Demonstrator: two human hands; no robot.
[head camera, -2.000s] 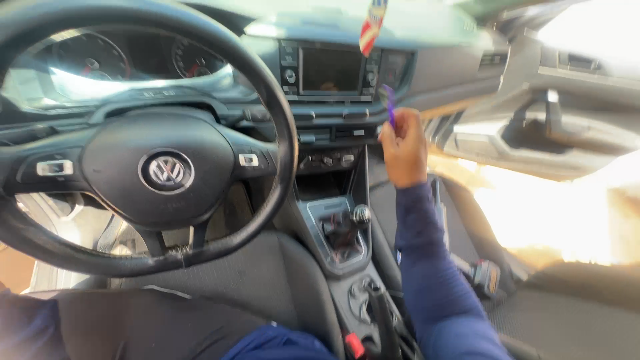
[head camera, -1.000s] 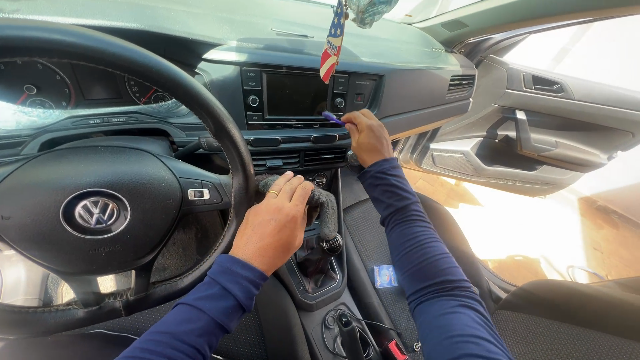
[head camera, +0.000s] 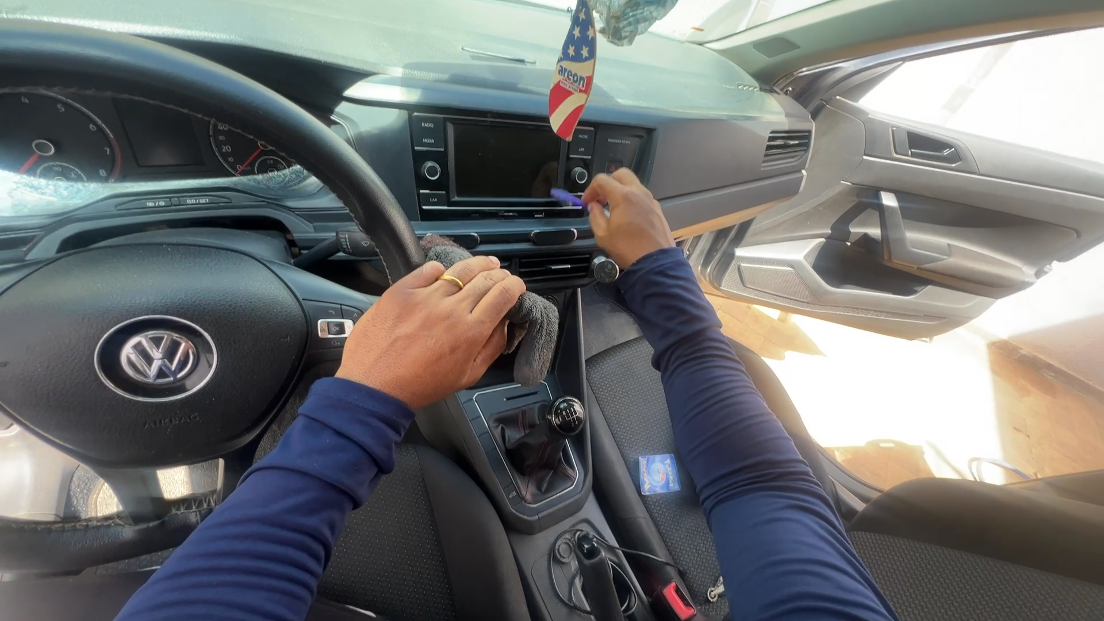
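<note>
My left hand (head camera: 431, 332), with a ring on one finger, holds a dark grey cloth (head camera: 536, 332) just right of the steering wheel (head camera: 379, 164), in front of the centre air vents. My right hand (head camera: 628, 216) pinches a slim purple tool (head camera: 567, 197), whose kind I cannot tell. The tool's tip is at the lower right edge of the car's infotainment screen (head camera: 504, 160), near the right-hand knob (head camera: 578, 175). Whether the tip touches the panel is not clear.
An air freshener (head camera: 573, 78) hangs before the dashboard. Below are the gear lever (head camera: 567, 415) and handbrake lever (head camera: 597, 573). A small blue card or packet (head camera: 659, 473) lies on the passenger seat. The passenger door (head camera: 862, 259) stands open at the right.
My left hand, not in view two seconds ago, has come in with the cloth. Since one second ago, my right hand has moved the purple tool down along the screen's right side.
</note>
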